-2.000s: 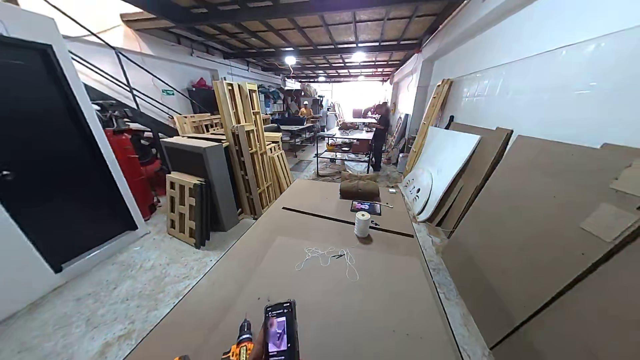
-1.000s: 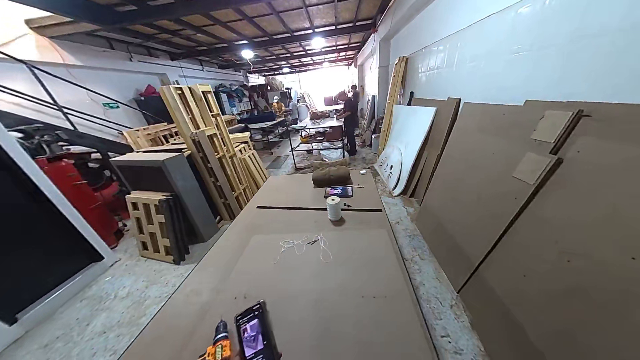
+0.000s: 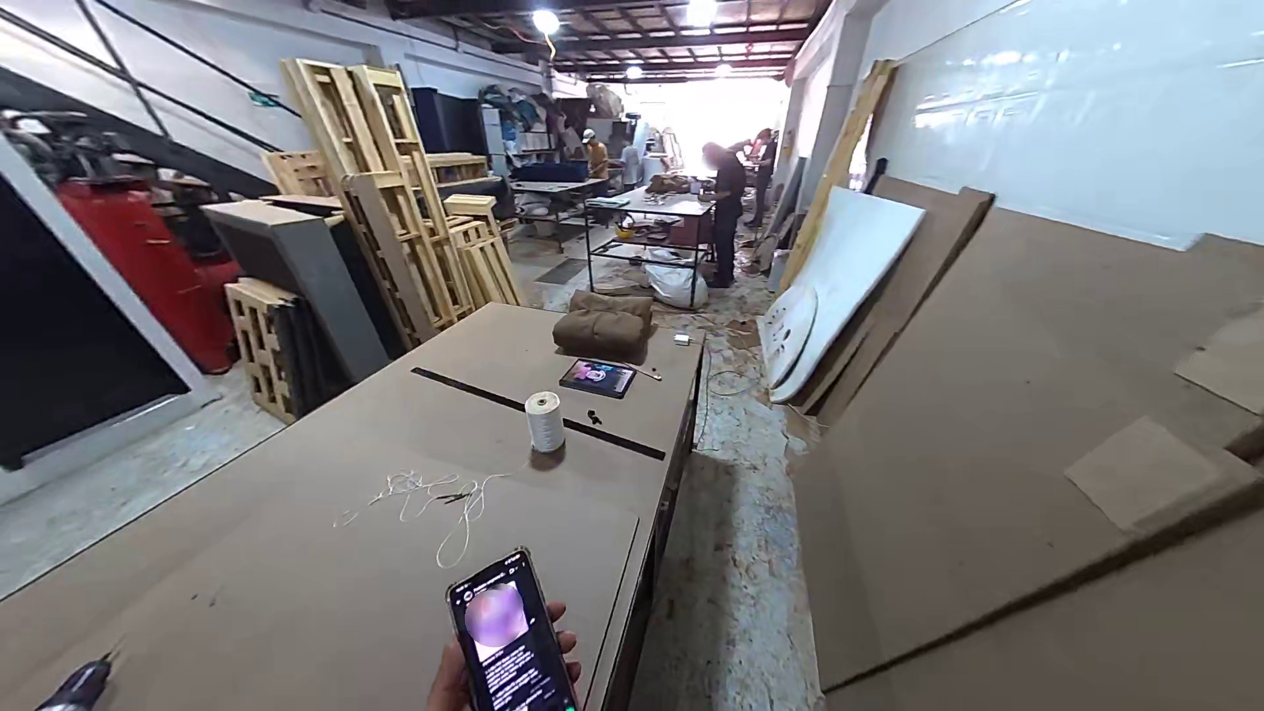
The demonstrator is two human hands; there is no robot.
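Note:
My left hand [image 3: 451, 677] holds a smartphone [image 3: 512, 632] upright near the bottom centre, thumb side at left and fingertips around its right edge; its screen is lit. My right hand is not in view. At the lower left corner shows the dark chuck end of a power drill [image 3: 79, 686], its handle cut off by the frame. On the brown-covered table [image 3: 296, 592] beyond the phone lie tangled white thread [image 3: 410, 486] with a small dark tool [image 3: 454, 497], a spool of white thread [image 3: 545, 423], a dark flat strip [image 3: 474, 391] and a tablet [image 3: 597, 377].
A rolled brown fabric bundle [image 3: 604, 326] lies at the table's far end. Wooden frames [image 3: 395, 197] and a grey panel [image 3: 296, 267] lean at left. Large brown boards [image 3: 987, 444] and a white board [image 3: 849, 267] lean at right. A person [image 3: 729, 197] stands by a far worktable [image 3: 652, 201].
The view has swung, and the table sits further left. The drill, close beside the phone before, is now far to its left. Fingers around the phone's right edge now show.

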